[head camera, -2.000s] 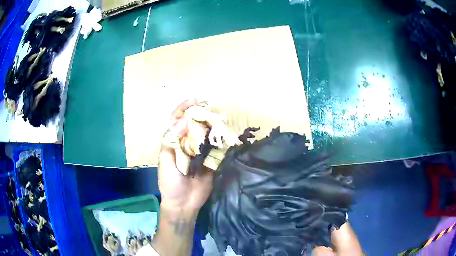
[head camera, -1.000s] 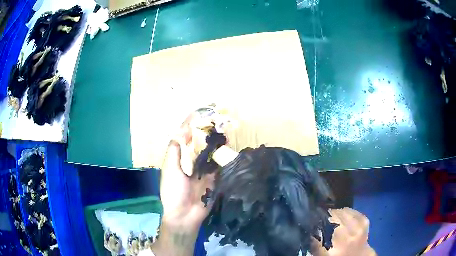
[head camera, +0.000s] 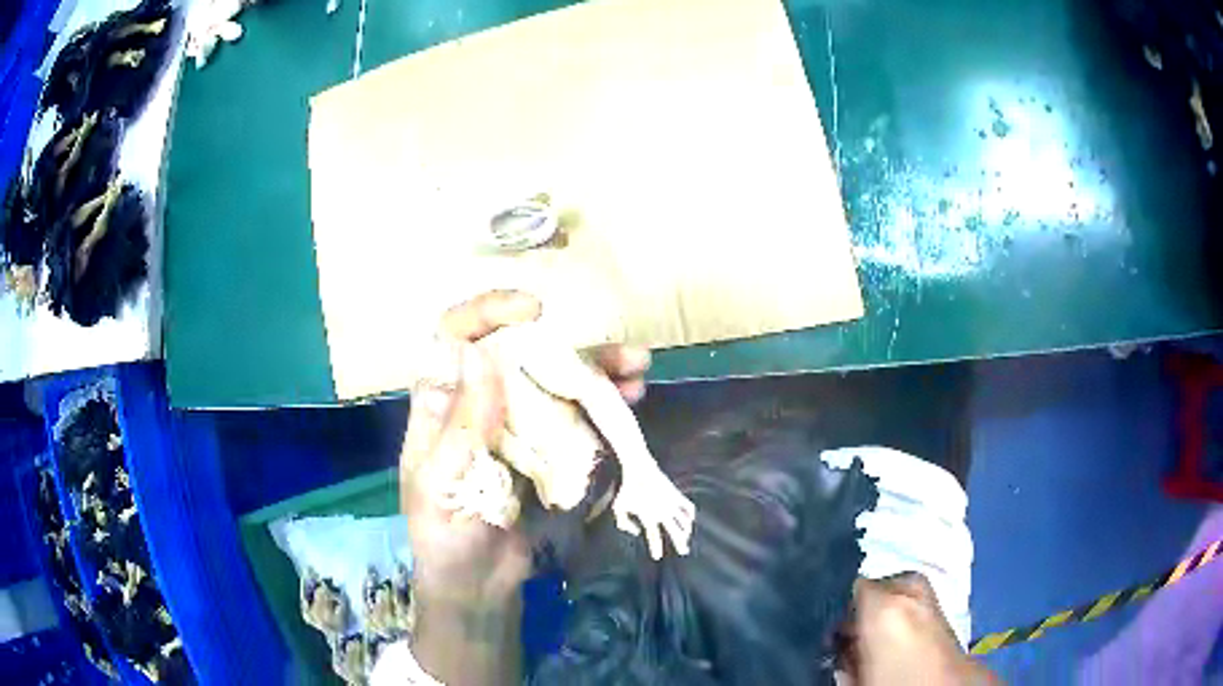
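My left hand (head camera: 463, 469) holds a pale beige figure body (head camera: 543, 416) below the board's front edge. An arm with splayed fingers sticks out from it towards the right. A large glossy black piece (head camera: 724, 563) lies against the body at its right and covers much of the lower middle; the exact join is not clear. My right hand (head camera: 905, 630) is at the right side of the black piece, gripping it, with its fingers mostly hidden. A small oval dish (head camera: 523, 224) sits on the tan work board (head camera: 697, 174).
The board lies on a green bench (head camera: 242, 268). Black figure parts (head camera: 94, 255) lie on a white surface at the left. Blue crates (head camera: 168, 536) with parts and a green tray (head camera: 288, 507) with a plastic liner (head camera: 322, 550) are below. A red object (head camera: 1191, 429) is at the right.
The body and black piece have turned, so the beige arm and splayed fingers now show. My hands have moved down from the board, and the dish is uncovered. The view has shifted.
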